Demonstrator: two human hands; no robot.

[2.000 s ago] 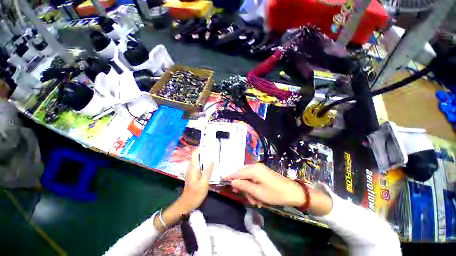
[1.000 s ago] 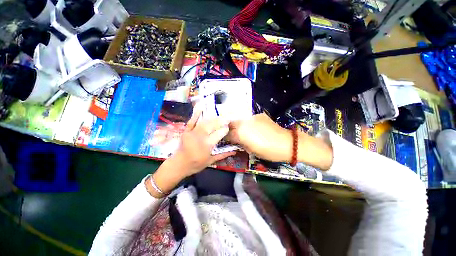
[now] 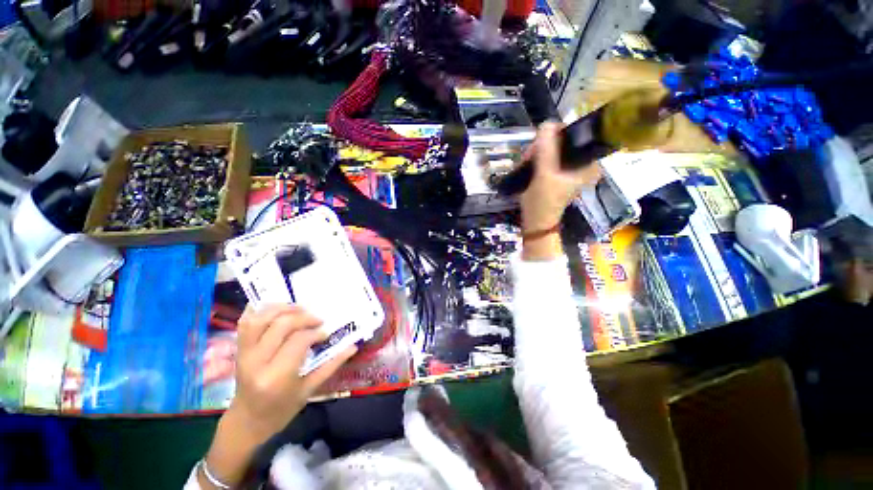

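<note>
A white plastic housing (image 3: 330, 287), squarish, with a dark slot and a small dark label near its lower edge, lies at the near edge of the bench, left of centre. My left hand (image 3: 278, 356) grips its lower left side, thumb along the near edge. My right hand (image 3: 553, 187) is raised over the bench right of centre and holds the black electric screwdriver (image 3: 586, 139), tilted, with its yellow coil at the upper right end. The driver's tip points left, away from the housing; its bit is too blurred to make out.
A brown box of small metal parts (image 3: 235, 182) stands left. Black cable leads (image 3: 407, 215) and a maroon wire bundle (image 3: 356, 110) lie in the middle. White units stand left and right. Blue parts (image 3: 756, 105) are heaped far right. An open carton (image 3: 732, 421) is below the bench.
My right hand has left the housing, moved up and right, and taken hold of the screwdriver. My left hand still holds the housing, which is now tilted. The view has shifted right.
</note>
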